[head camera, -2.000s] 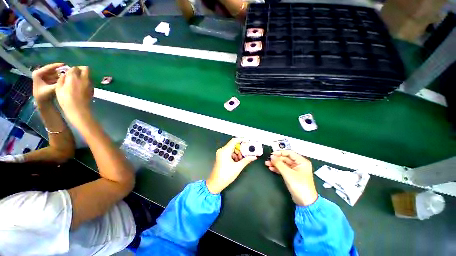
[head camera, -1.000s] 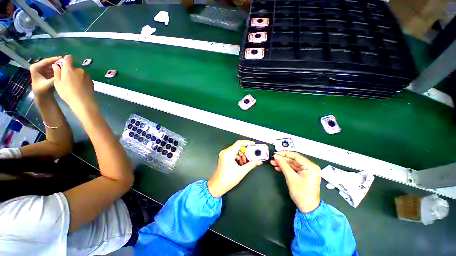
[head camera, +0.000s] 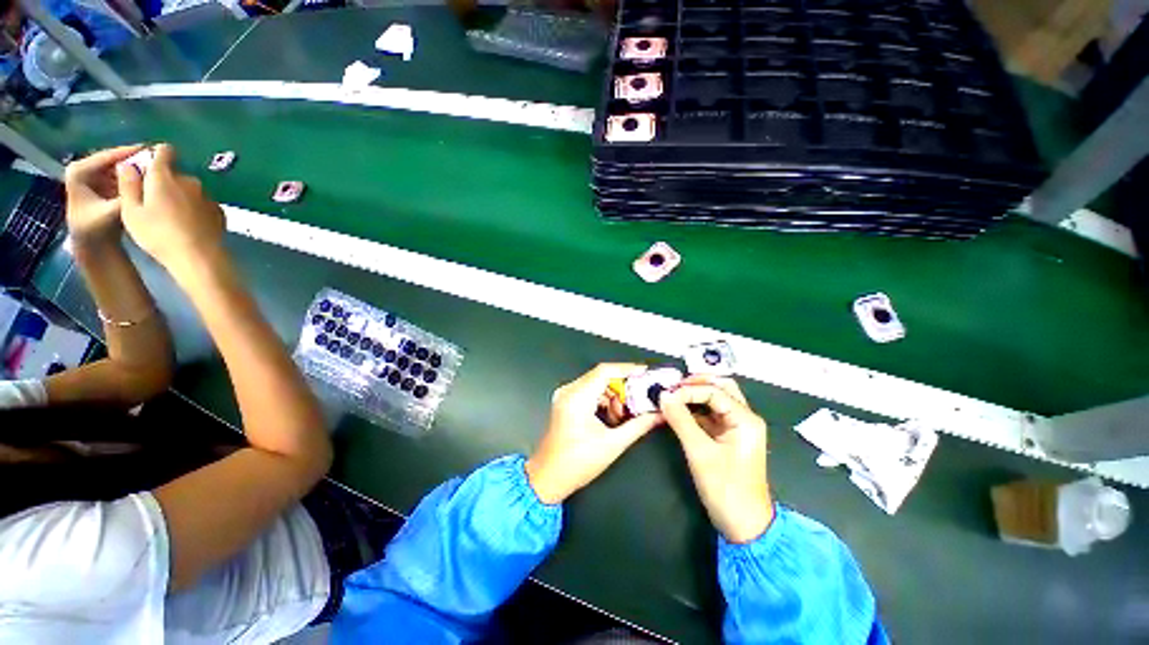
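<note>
My left hand, with a yellow-orange finger cot, holds a small white housing with a dark round centre above the bench. My right hand has its thumb and fingers at the right side of that housing. A dark spot shows at its fingertips; whether they pinch a separate black part is too small to tell. Another housing lies at the side rail just beyond my right fingers. A clear sheet with rows of round black parts lies flat on the bench left of my hands.
Several housings, one of them ahead of my hands, lie on the green belt. Black trays are stacked across it. A crumpled white wipe and a small cardboard box lie right. A neighbour's arms are at left.
My right hand has moved left, its fingertips now at the housing in my left hand. The belt housings have shifted to the right.
</note>
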